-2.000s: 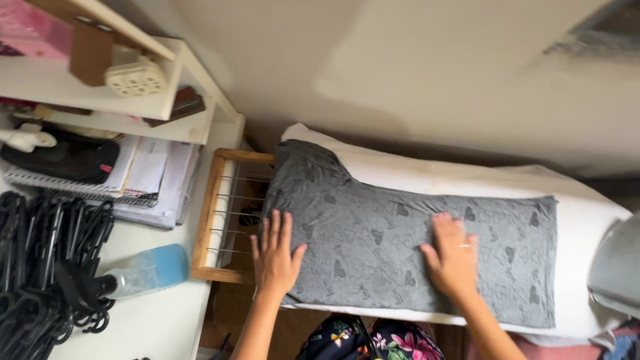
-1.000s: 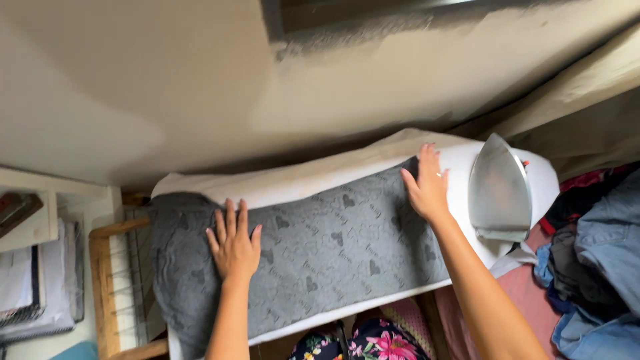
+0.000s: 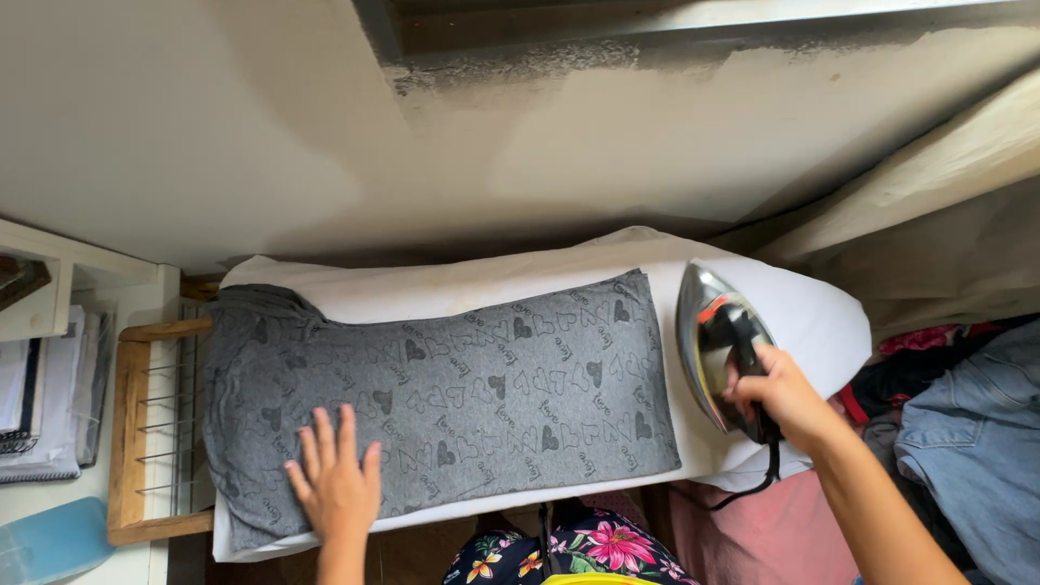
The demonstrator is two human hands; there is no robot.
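Note:
A dark grey garment (image 3: 487, 390) printed with hearts and words lies spread along an ironing board with a white cover (image 3: 821, 325). Its left end is bunched and wrinkled. My left hand (image 3: 340, 471) rests on the garment's lower left part, palm down with fingers apart. At the right, my right hand (image 3: 776, 394) grips the black handle of a clothes iron (image 3: 705, 325). The iron's tip points away from me, and it is just right of the garment's right edge, over the white cover. Whether its soleplate touches the cover I cannot tell. A black cord hangs from its rear.
A wooden-framed wire rack (image 3: 128, 439) adjoins the board's left end. Farther left, a white shelf unit (image 3: 122, 272) has papers and notebooks (image 3: 61, 406) and a blue container (image 3: 61, 536). Jeans (image 3: 975, 431) and other clothes lie at the right. A wall (image 3: 487, 179) runs behind the board.
My right hand has left the garment and taken hold of the iron, which stood on its heel with its soleplate showing one second ago. My left hand still lies on the garment.

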